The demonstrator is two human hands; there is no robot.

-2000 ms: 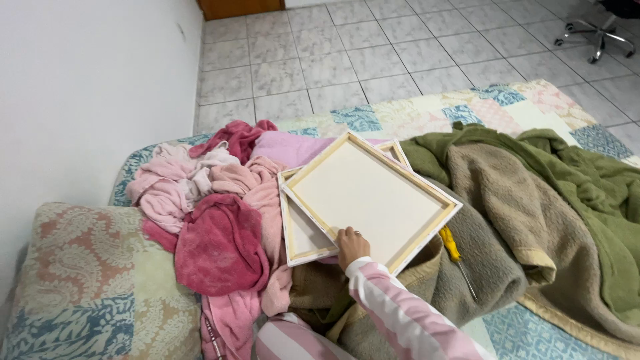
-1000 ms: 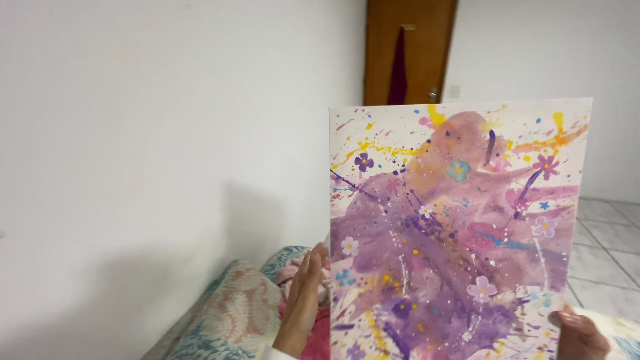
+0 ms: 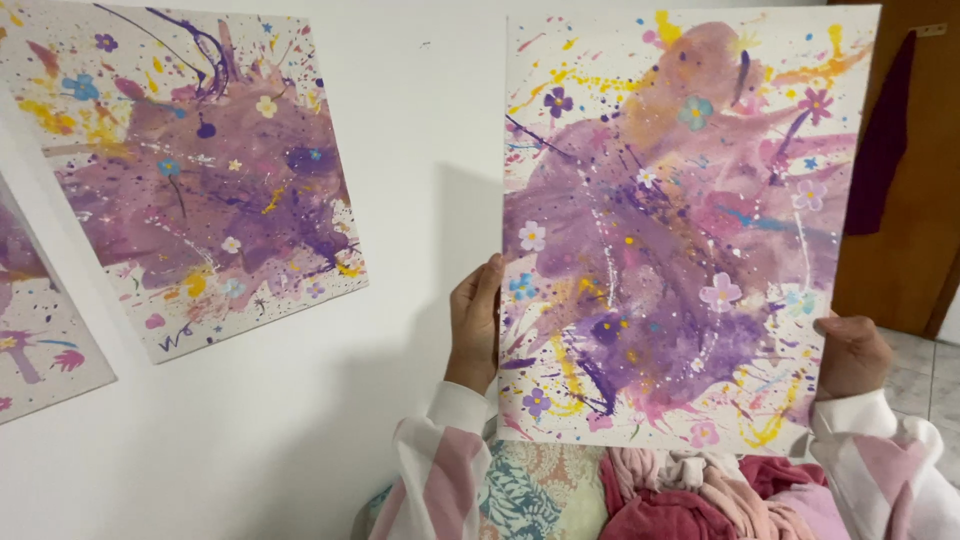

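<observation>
A painted canvas with purple washes, colour splatters and small flowers is held upright in front of me, to the right of the wall paintings. My left hand grips its left edge, fingers partly hidden behind it. On the opposite edge, my right hand holds on with the thumb at the border. A similar painted canvas hangs on the wall at the left, tilted in view. Part of another painted canvas shows beside it at the left border.
Below the held canvas lie a patterned pillow and a heap of pink and crimson fabric. A white wall runs behind, with a small mark on it. A wooden door with a dark hanging cloth stands at the right.
Two seconds ago my hand was on canvases lying back-up on the bed; now both hands hold one painted canvas upright. The view has swung to the wall, bringing other paintings into sight.
</observation>
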